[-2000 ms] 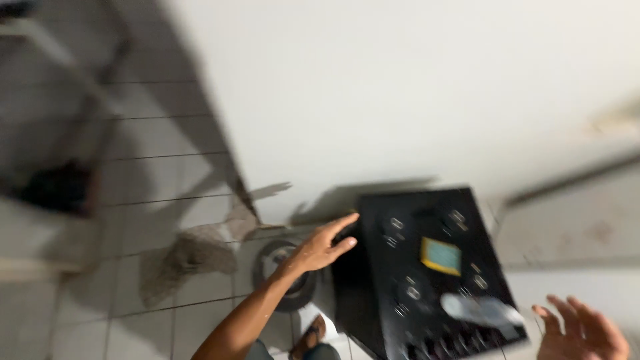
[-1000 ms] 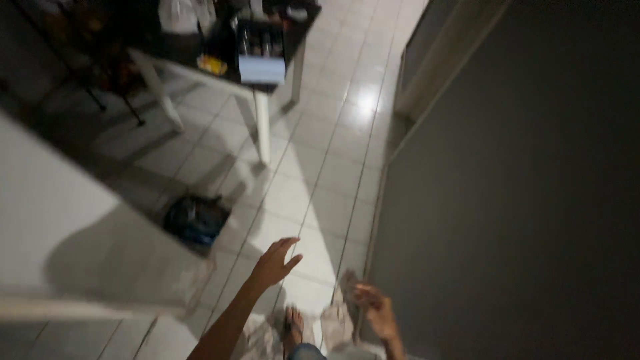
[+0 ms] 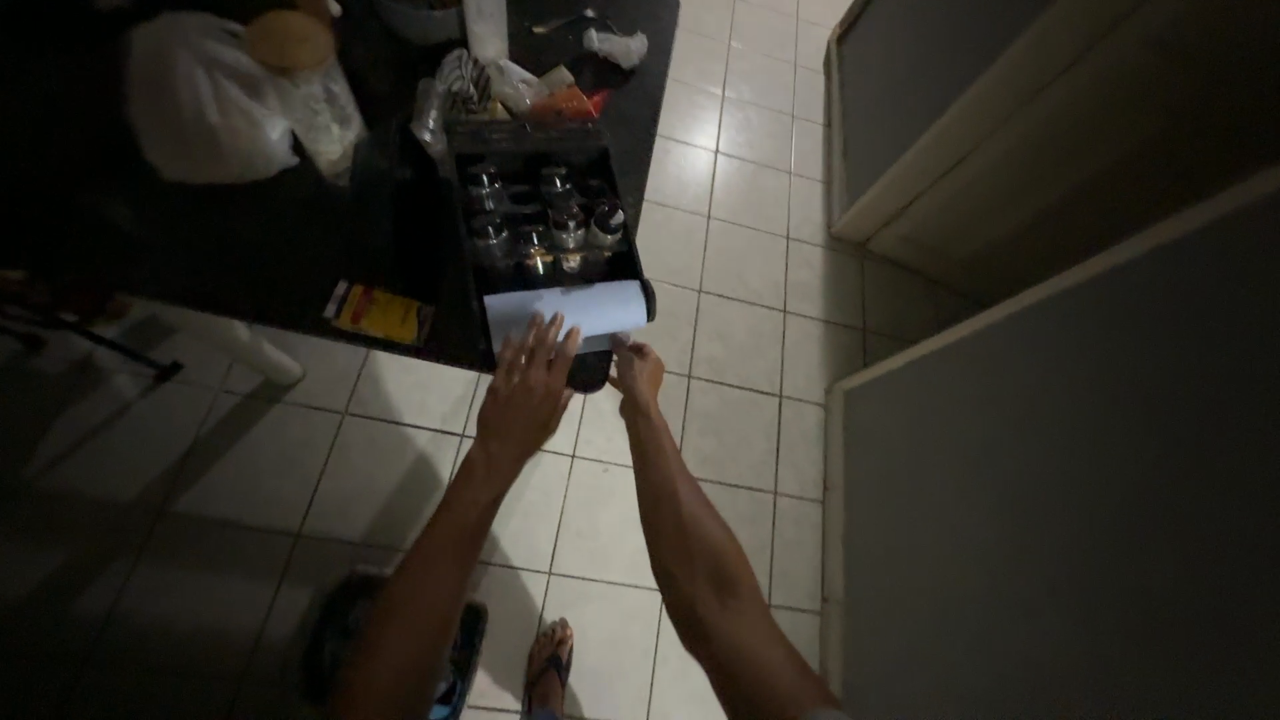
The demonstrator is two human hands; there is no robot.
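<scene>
A white paper roll or folded sheet (image 3: 575, 308) lies across the near end of a black case holding several small bottles (image 3: 540, 220), at the corner of a dark table (image 3: 250, 270). My left hand (image 3: 530, 375) rests its spread fingers on the white paper. At the paper's lower right edge is my right hand (image 3: 636, 372), its fingers bent and thumb close to them; whether it pinches the paper cannot be told. A yellow packet (image 3: 380, 314) lies left of the case.
Plastic bags (image 3: 205, 100), a bowl (image 3: 420, 18) and wrappers (image 3: 565, 103) stand behind and left of the case. A dark bag or bin (image 3: 465, 640) sits on the tiled floor at lower left. Grey panels (image 3: 1060, 480) rise on the right.
The view has swung from the black cooktop to the table. Both hands, in the air a second ago, are now at the white paper on the case.
</scene>
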